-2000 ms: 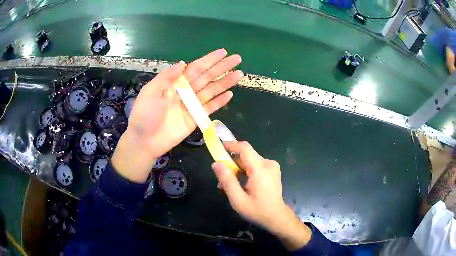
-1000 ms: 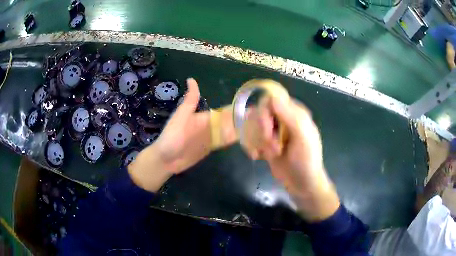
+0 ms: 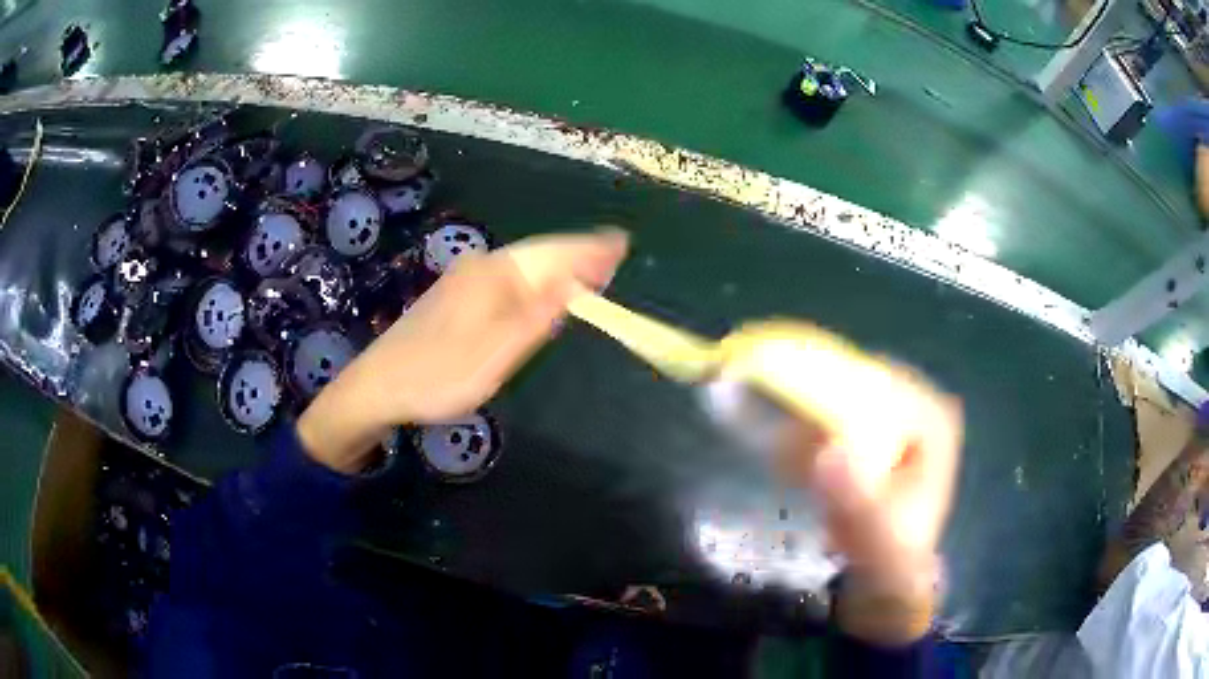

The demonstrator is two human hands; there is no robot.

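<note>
A pale yellow tape strip (image 3: 639, 334) stretches between my two hands above the bench. My left hand (image 3: 438, 338) is on the left, its fingers close together and blurred. The strip meets it near the fingers; whether they grip it or it only sticks there cannot be told. My right hand (image 3: 882, 458), strongly blurred, holds the tape roll at the strip's other end; the roll is mostly hidden by the hand and blur. Wired round covers with grey-white faces (image 3: 455, 444) lie on the bench beside and beyond my left hand.
The dark green bench mat (image 3: 1021, 491) meets a worn whitish edge (image 3: 530, 130). On the green belt beyond are a unit (image 3: 818, 90) and dark units at the upper left. A carton (image 3: 60, 511) stands lower left. Another person's arm (image 3: 1167, 497) shows at the right.
The tape first lay across my open left palm, then around that hand while my right hand held the roll close. Now my right hand is farther right, drawing the strip taut. The belt unit moved left.
</note>
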